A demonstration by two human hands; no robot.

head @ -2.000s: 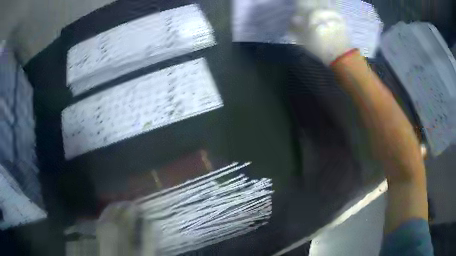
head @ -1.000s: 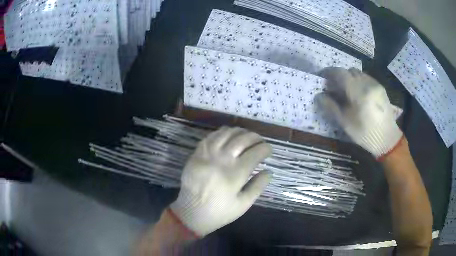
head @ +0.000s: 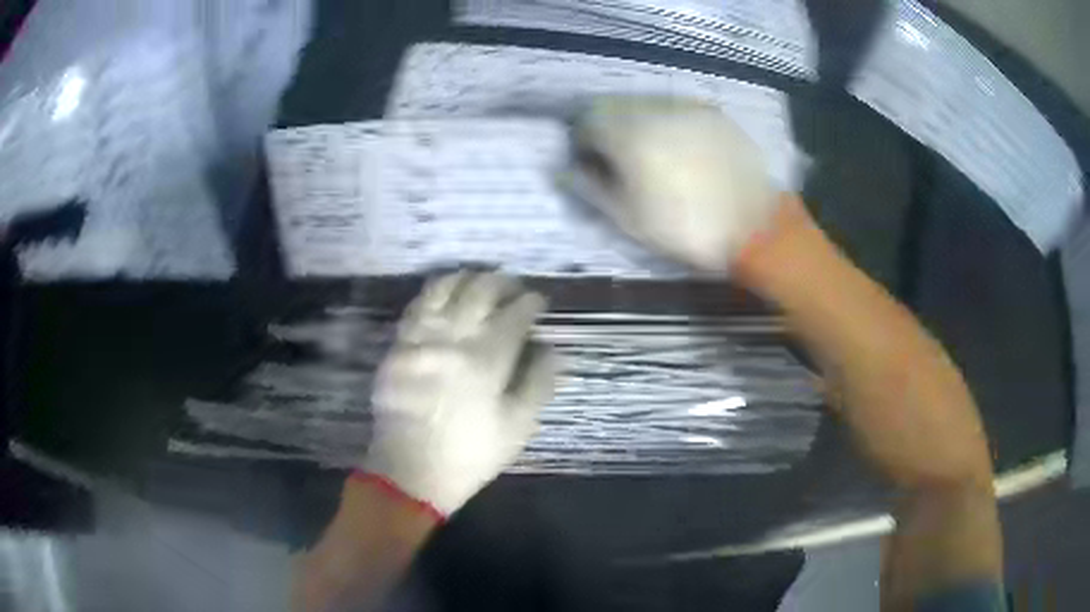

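Observation:
A white circuit board panel (head: 478,197) lies in front of me, overlapping another white panel (head: 478,78) behind it. My right hand (head: 675,179), in a white knit glove with a red cuff, is over the right part of the front panel. Its fingers are blurred and I cannot tell whether they grip the panel. My left hand (head: 460,371), gloved the same way, rests over the heap of thin silvery break-off strips (head: 681,412), near the front panel's lower edge. Its fingers point forward; what lies under them is hidden.
Stacked white panels lie at the far side (head: 669,30), at the left (head: 120,132) and at the far right (head: 974,126). The dark bench mat (head: 96,347) lies beneath. The bench's pale edge (head: 837,532) runs along the near right.
The view has swung and blurred. The front panel now sits further left relative to the panel behind it. My right hand has moved left over it, and my left hand is closer to its edge.

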